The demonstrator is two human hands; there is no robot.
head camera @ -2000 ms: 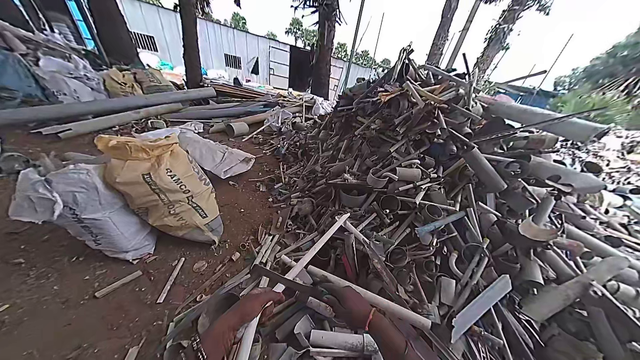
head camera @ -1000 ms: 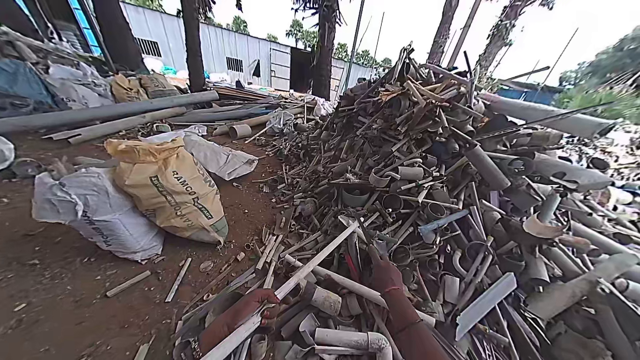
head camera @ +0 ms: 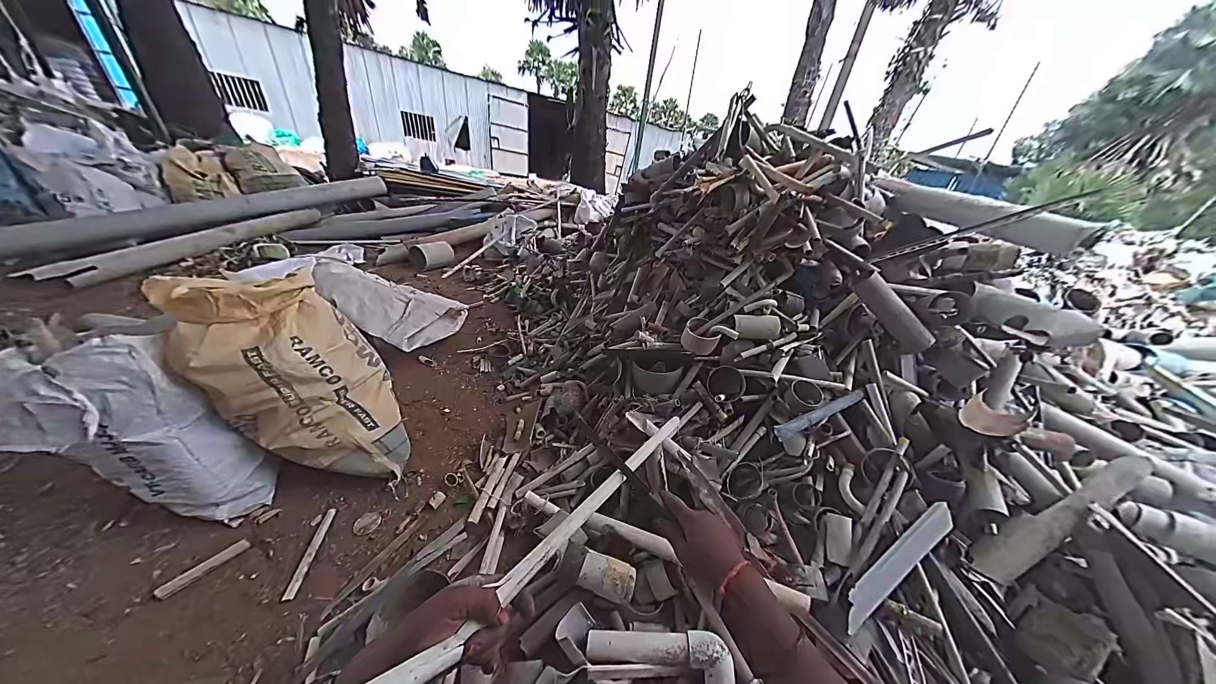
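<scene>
My left hand [head camera: 446, 622], low in the head view, is closed around a long pale plastic strip [head camera: 579, 513] that slants up to the right across the scrap. To its right, my right hand [head camera: 703, 541], with an orange band at the wrist, holds a dark, thin blade-like tool [head camera: 638, 480] that crosses the strip; its exact kind is unclear. Beneath both hands lies a heap of scrap plastic pipes [head camera: 750, 380]. A white pipe with an elbow fitting [head camera: 655, 648] rests just below my right hand.
A yellow woven sack [head camera: 285, 380] and a white woven sack [head camera: 152, 427] stand on the dirt at left. Long grey pipes [head camera: 209, 214] lie behind them. Tree trunks [head camera: 594, 95] and a metal-sheet shed [head camera: 380, 95] are beyond. Large pipes [head camera: 997, 214] jut out at right.
My hands have moved apart compared with two seconds ago, when they were close together at the strip. The view has shifted slightly.
</scene>
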